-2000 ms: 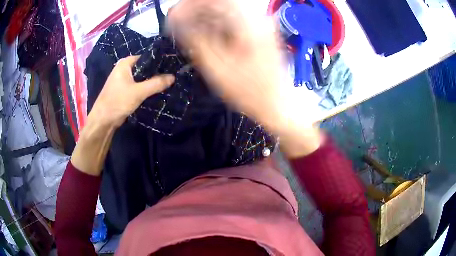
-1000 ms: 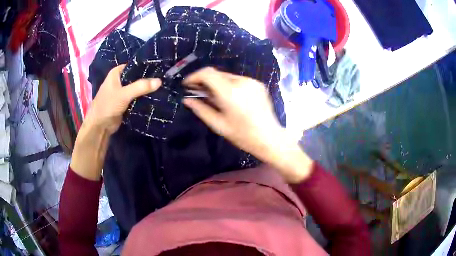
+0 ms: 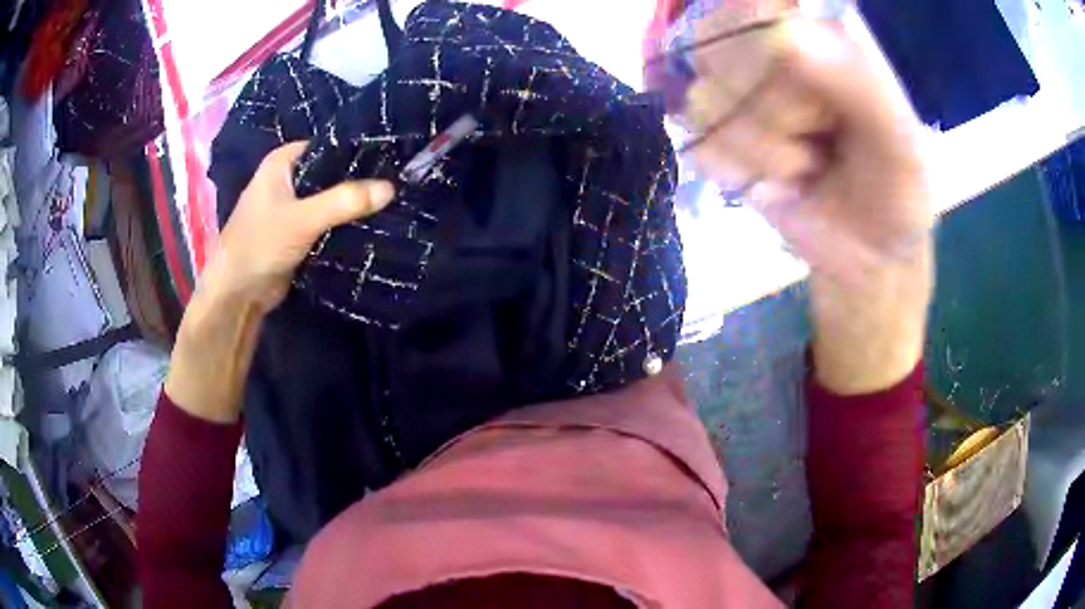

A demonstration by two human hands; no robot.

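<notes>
The black checked tweed garment [image 3: 476, 89] lies bunched in front of me, with smooth black lining [image 3: 500, 262] showing inside it. A small grey label [image 3: 439, 149] with a red mark lies slanted on the checked cloth. My left hand [image 3: 292, 220] pinches the checked cloth, its thumb just left of the label. My right hand [image 3: 791, 131] is raised at the upper right, off the garment, blurred, with its fingers curled. Thin dark curved lines show at its fingers; what they are is unclear. No needle can be made out.
My right hand hides most of the red bowl [image 3: 662, 42] behind it. Folded black cloth [image 3: 958, 60] lies at the white table's right side. A pearl button [image 3: 652, 365] sits on the garment's lower right edge, by my pink apron [image 3: 535, 500]. A tan box [image 3: 976, 500] stands at lower right.
My right hand has moved from beside the label up and right, away from the garment, and now covers the bowl. My left hand keeps its hold. The pearl button shows again.
</notes>
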